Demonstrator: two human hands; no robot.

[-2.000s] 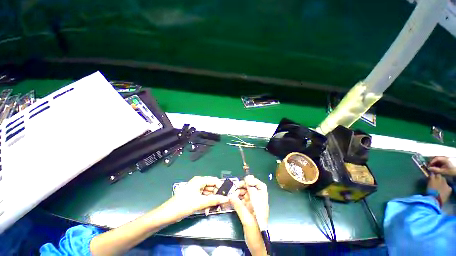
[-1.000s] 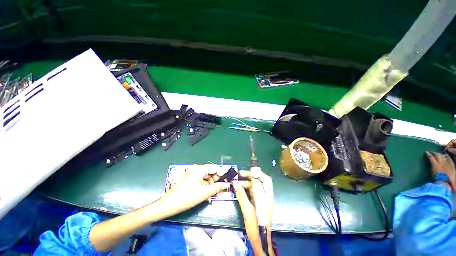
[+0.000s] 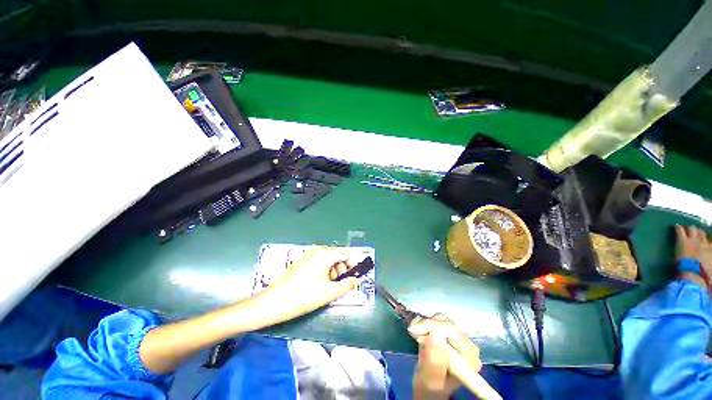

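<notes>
A pale, palm-sized phone board (image 3: 361, 295) lies flat on the green bench mat in front of me. My left hand (image 3: 320, 277) rests over its middle and pinches a small black module (image 3: 357, 269) above the board's right part. My right hand (image 3: 443, 353) is right of the board near the bench edge and holds the soldering iron (image 3: 400, 308) like a pen. The iron's tip points up and left, close to the board's right edge. Whether it touches anything cannot be told. The left hand and forearm hide part of the board.
Loose black modules (image 3: 312, 181) lie behind the board, left of tweezers (image 3: 396, 184). A white blister tray (image 3: 94, 164) tilts over a black tray (image 3: 248, 141). At right are a tan pot (image 3: 490, 241), a soldering station (image 3: 582, 242) with cords, and another person's arm (image 3: 663, 328).
My right hand has moved away from my left, down and right, and the iron's tip now points toward the board. A red-orange light shows on the station. The view has shifted.
</notes>
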